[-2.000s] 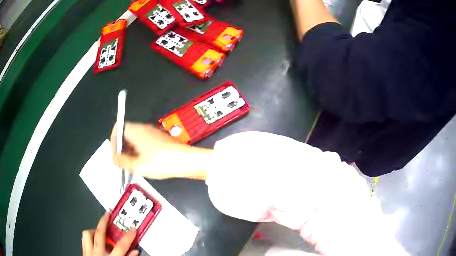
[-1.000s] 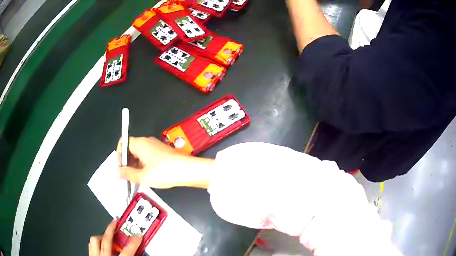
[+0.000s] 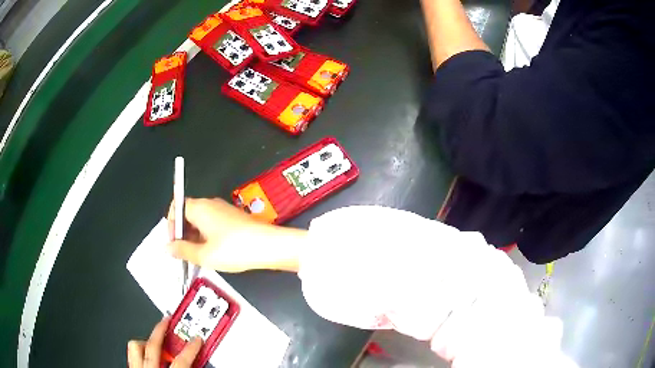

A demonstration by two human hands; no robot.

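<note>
My left hand [image 3: 164, 351], cut off by the bottom edge, holds a red housing [image 3: 227, 321] with a white circuit board [image 3: 202, 313] over the backing paper [image 3: 260, 336]. My right hand [image 3: 208, 233] holds the tweezers [image 3: 179, 190] like a pen. Their tips point down at the housing's upper left edge. Whether the tips hold anything is too small to tell. The paper is a white strip lying on the dark bench, partly under the housing.
Another red-orange housing [image 3: 297, 180] lies beyond my right wrist. Several more lie in a loose pile [image 3: 276, 90], one apart [image 3: 165, 89] near the white rail [image 3: 66, 203] of the green conveyor [image 3: 72, 122]. A person in a dark sleeve [image 3: 503, 122] is at the right.
The whole view has shifted slightly, so things sit a little lower than two seconds ago. Both hands keep nearly the same pose, with the tweezers at the housing's edge.
</note>
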